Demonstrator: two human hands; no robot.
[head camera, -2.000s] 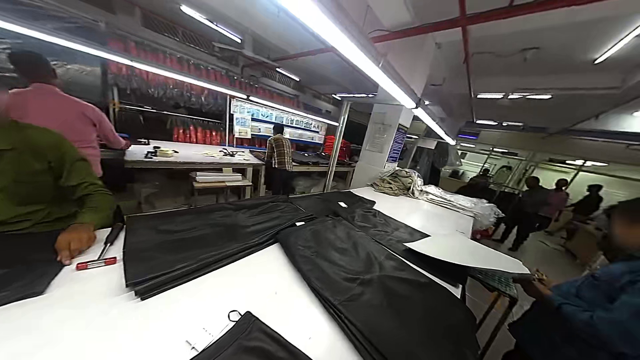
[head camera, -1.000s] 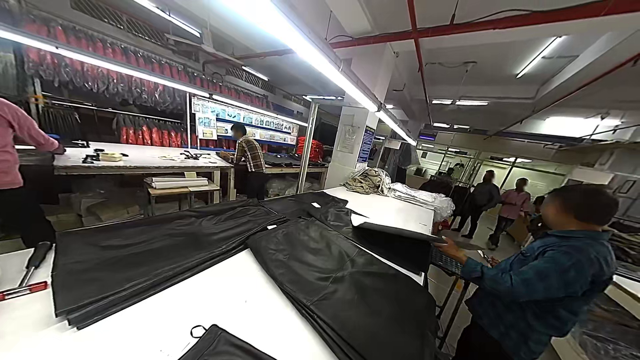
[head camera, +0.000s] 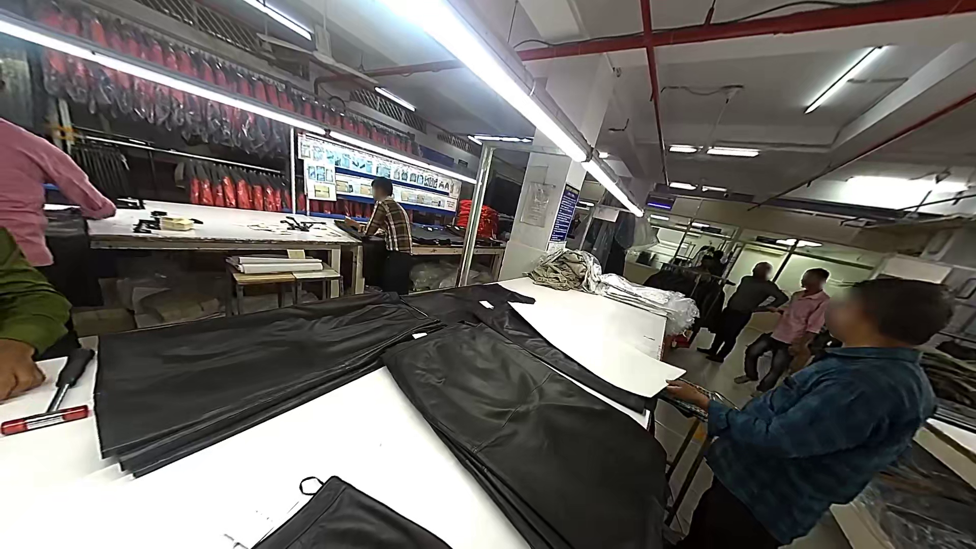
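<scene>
Neither of my hands shows in the head view. Folded black leather-like garments (head camera: 534, 419) lie on the white table (head camera: 366, 450), with another stack of black garments (head camera: 229, 366) to their left. A smaller black garment piece (head camera: 351, 522) with a loop sits at the bottom edge. Beside the left stack rests a tool with a black handle and a red head (head camera: 46, 419), close to a co-worker's hand (head camera: 19, 370). At the right, a person in a blue checked shirt (head camera: 823, 419) holds the end of a white sheet (head camera: 602, 354) over dark fabric.
Crumpled fabric (head camera: 564, 271) and clear plastic wrapping (head camera: 648, 297) lie at the table's far end. Behind stands another work table (head camera: 229, 229) with people beside it. A metal post (head camera: 476, 217) rises past the far edge, with tube lights overhead.
The view has swung to the right. The white sheet, lifted with its dark side showing one second ago, now lies lower with its white face up. The person at the right still holds its end.
</scene>
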